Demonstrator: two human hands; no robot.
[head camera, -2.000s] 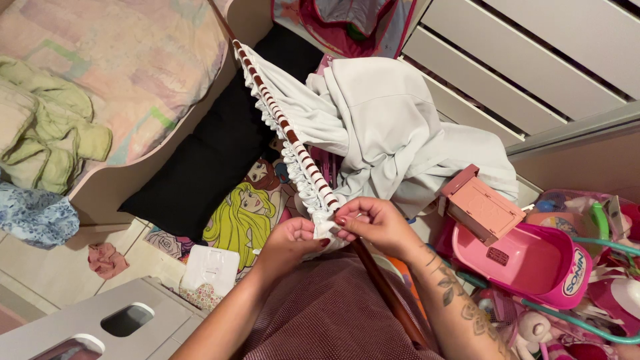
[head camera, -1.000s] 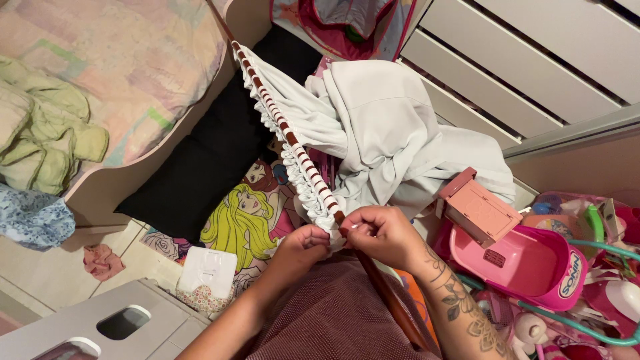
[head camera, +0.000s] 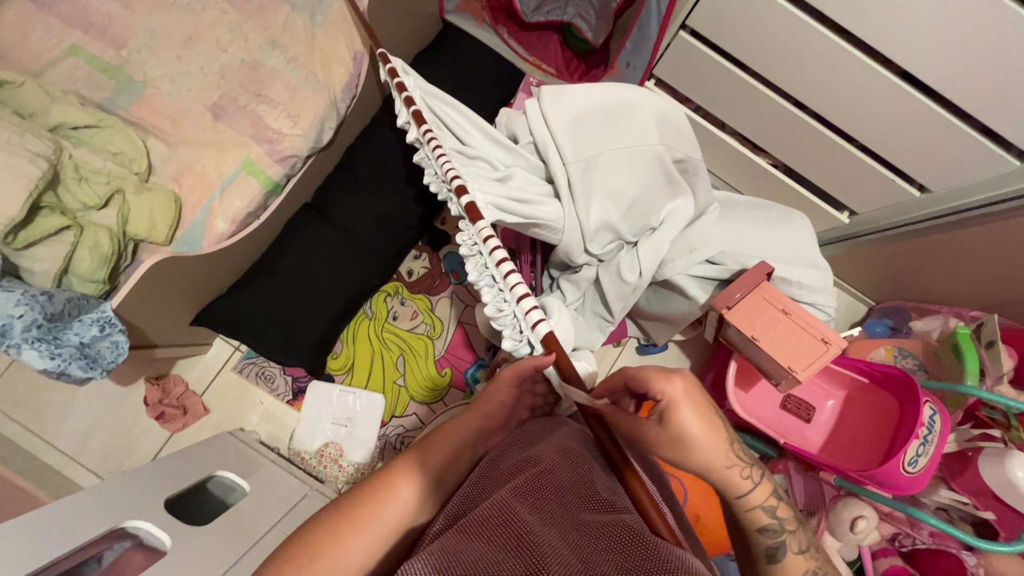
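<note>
A brown curtain rod (head camera: 570, 366) runs from the upper left down to my lap. White fabric loops of a light curtain (head camera: 632, 168) are threaded along it, with a ruffled edge (head camera: 480, 264) on the left side. Between thumb and fingers, my right hand (head camera: 668, 416) pinches a thin white strip (head camera: 578, 392) that crosses the rod. My left hand (head camera: 520, 392) lies just left of the rod, below the last threaded loops, its thumb near the fabric. Whether its curled fingers hold cloth is hidden. The curtain's bulk lies heaped to the right of the rod.
At left stands a bed (head camera: 240, 96) with a green cloth (head camera: 80, 192). A black cushion (head camera: 320, 240) and a princess-printed mat (head camera: 400, 352) lie on the tiled floor. Right are a pink plastic tub (head camera: 840, 416), a toy box (head camera: 780, 328) and several toys. White slatted drawers (head camera: 784, 104) stand upper right.
My hands have moved apart at the rod's lower part. The right hand has drawn a white strip out across the rod, and more bare rod shows below the loops.
</note>
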